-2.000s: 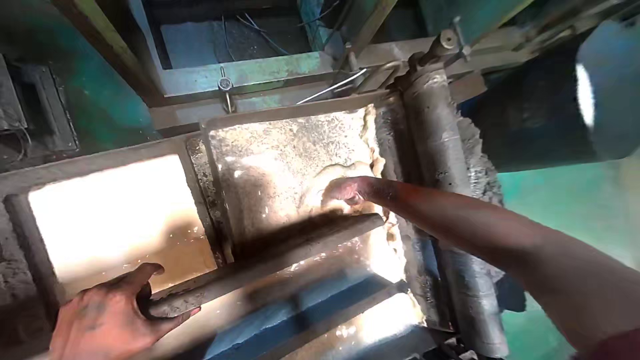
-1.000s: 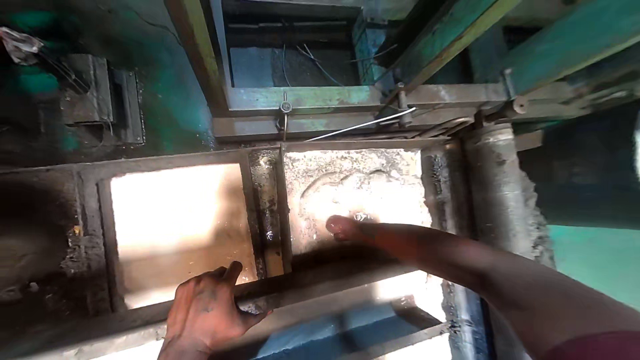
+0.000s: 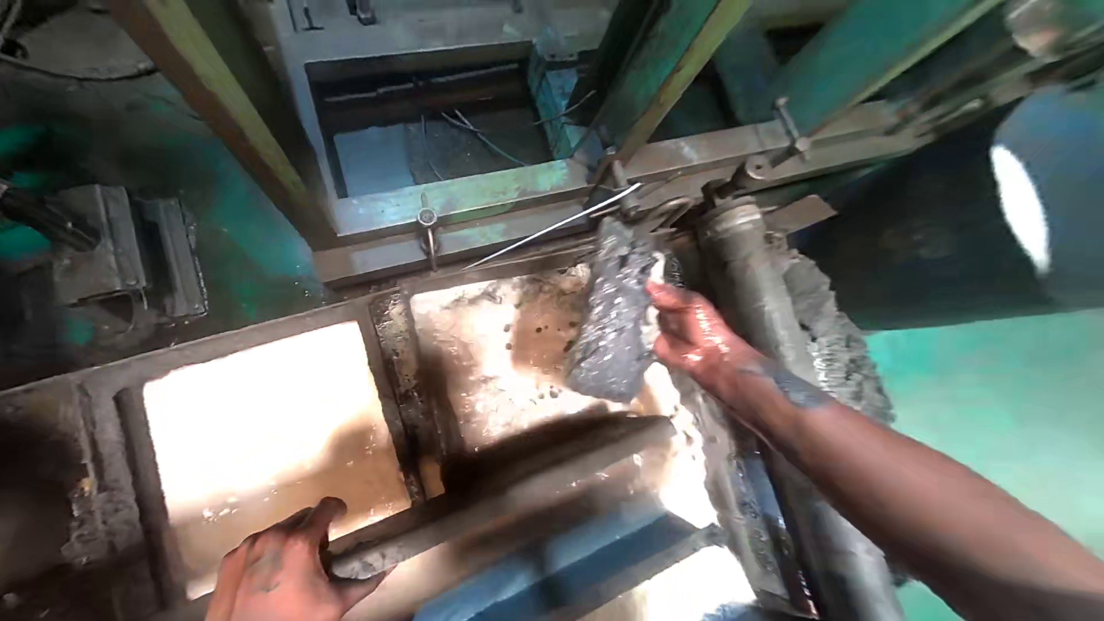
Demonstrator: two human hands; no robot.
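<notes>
My right hand (image 3: 694, 332), wet, grips the right edge of a wet, dark grey slab of pulpy material (image 3: 614, 319) and holds it above the right-hand basin of cloudy liquid (image 3: 483, 379). What the slab is made of, I cannot tell for sure. At the lower left, my left hand (image 3: 280, 565) is closed around the near end of a long grey bar (image 3: 509, 492), which slants across the basins. Brightly lit liquid fills the left basin (image 3: 267, 431).
A metal roller (image 3: 759, 285) crusted with grey material borders the basin on the right. Behind run a metal frame (image 3: 483, 194) with an eye bolt (image 3: 428, 224), a thin rod (image 3: 552, 226) and green slanted beams (image 3: 681, 69). A large dark drum (image 3: 931, 216) stands at right.
My right hand was down in the right basin's liquid; now it is raised with the grey slab in it. My left hand stays at the bar. The view has shifted.
</notes>
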